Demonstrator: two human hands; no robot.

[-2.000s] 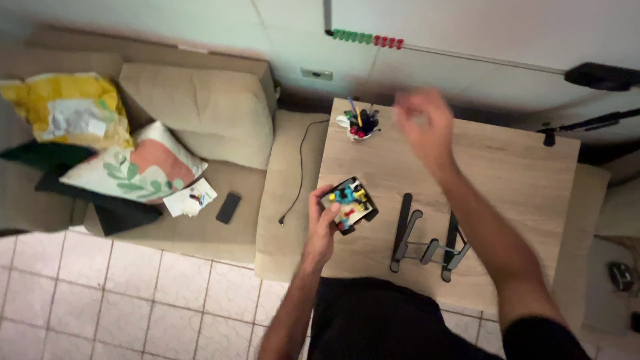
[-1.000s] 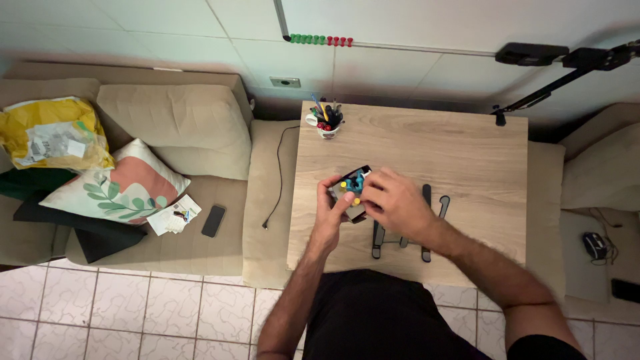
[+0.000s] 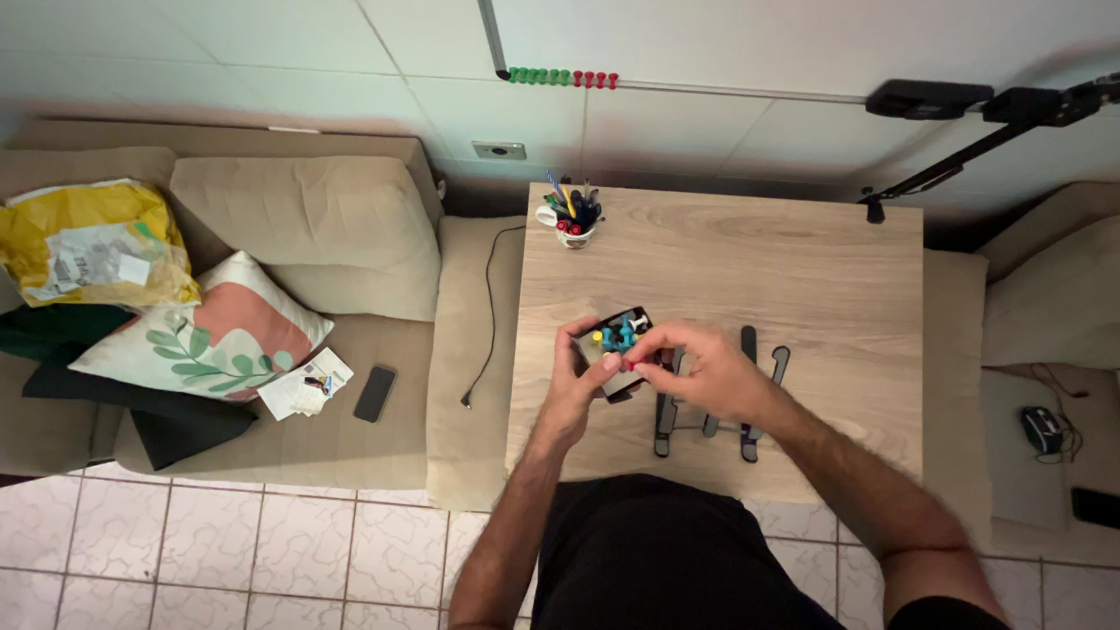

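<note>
My left hand (image 3: pixel 573 381) holds a small black box (image 3: pixel 619 385) above the near left part of the wooden table. Inside the box lie several blue pins (image 3: pixel 623 335), a yellow pin (image 3: pixel 598 337) and a white one (image 3: pixel 639 324), shaped like magnetic push pins. The fingertips of my right hand (image 3: pixel 700 372) pinch a red pin (image 3: pixel 630 364) over the box, close to my left thumb. Several green pins (image 3: pixel 540 76) and red pins (image 3: pixel 596 80) sit in a row on the lower edge of the whiteboard.
A cup of pens and scissors (image 3: pixel 575 232) stands at the back left of the table (image 3: pixel 744 271). A folding grey stand (image 3: pixel 665 429) lies beside my right hand. A black jointed arm (image 3: pixel 954 157) is clamped at the back right. A cable (image 3: pixel 492 324) lies on the seat.
My right hand has come down from above the table to the box, where its fingers now pinch a red pin. My left hand has kept hold of the box.
</note>
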